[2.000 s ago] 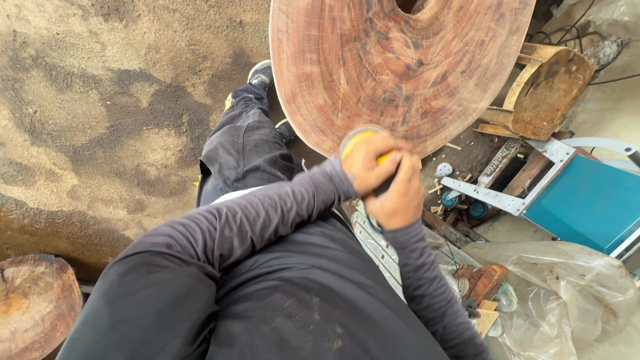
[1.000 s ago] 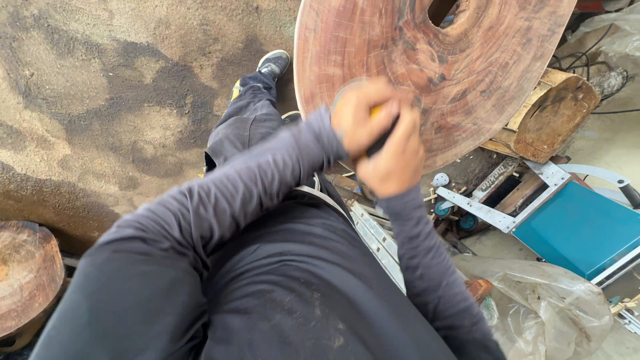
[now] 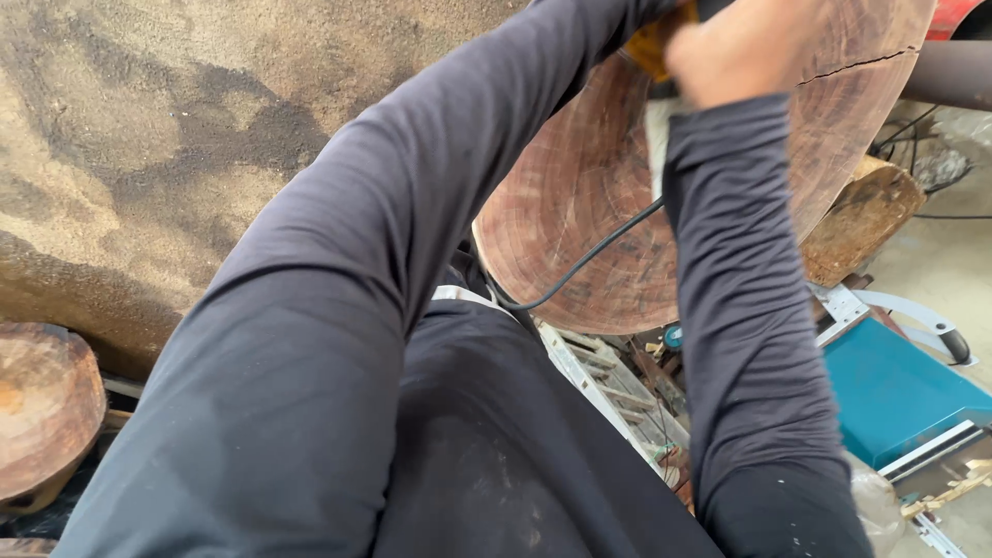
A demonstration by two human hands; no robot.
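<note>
My right hand, blurred, grips a yellow and black corded power tool near the top edge. The tool is partly cut off and hidden by hand and sleeve; its type cannot be told. Beneath lies a large round wood slab with a reddish-brown grain and a crack at the upper right. A dark cable curves over the slab from beside my right sleeve towards my waist. My left sleeve reaches the top edge beside the tool, but my left hand is out of view.
A log piece is right of the slab, above a teal machine table. A metal ladder lies below the slab. Another round wood piece stands at the far left. Cables and wood scraps lie at right.
Both hands have moved forward over the slab with the tool; the left has left the view at the top. The cable across the slab now shows.
</note>
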